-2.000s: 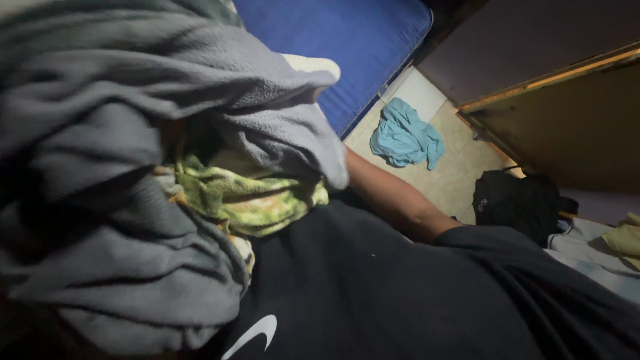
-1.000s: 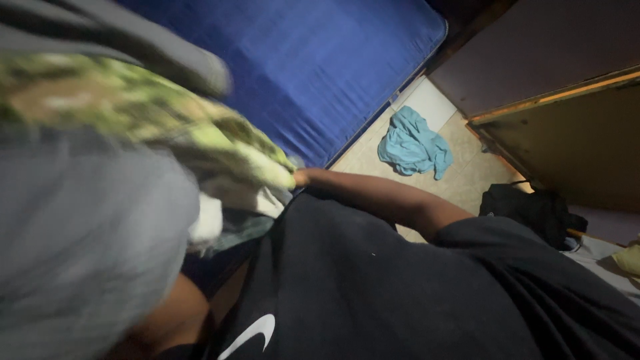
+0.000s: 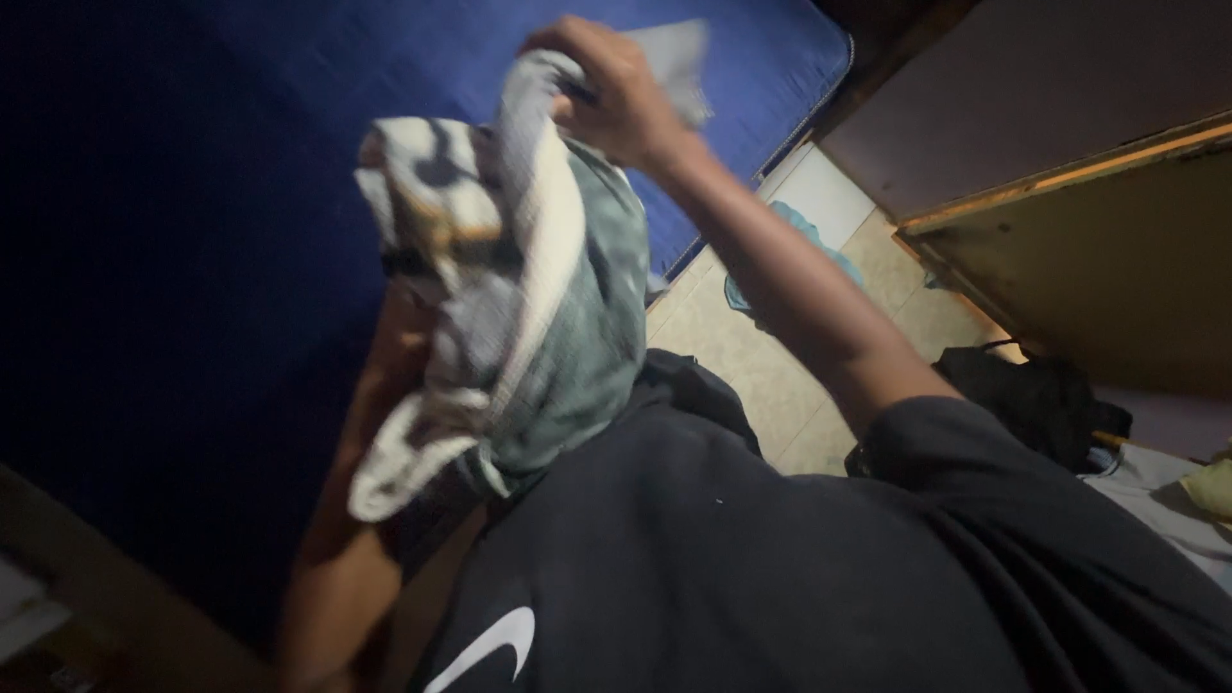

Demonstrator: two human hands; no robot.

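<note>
My right hand (image 3: 602,91) is closed on the top of a bunched fabric bundle, over the blue mattress. A pale grey flap of cloth (image 3: 674,63) sticks out past its knuckles. The bundle has a grey-green cloth side (image 3: 602,289), a cream folded edge (image 3: 553,241) and a white patterned part (image 3: 443,168) with dark and orange marks. A whitish loop of cloth (image 3: 385,481) hangs at its lower left. My left hand (image 3: 409,322) is at the bundle's left side, blurred and partly hidden by the fabric; its grip is unclear.
The blue mattress (image 3: 760,58) has a piped edge. Beyond it, a light blue cloth (image 3: 818,241) lies on the tiled floor (image 3: 770,375), partly behind my right forearm. Wooden panels (image 3: 1088,250) stand at right, near a black fabric item (image 3: 1020,399) and pale cloth (image 3: 1155,491).
My right hand has moved up in the view with fabric in it. The large grey and yellow-green fabrics seen at the left before are out of view, and my left forearm shows more.
</note>
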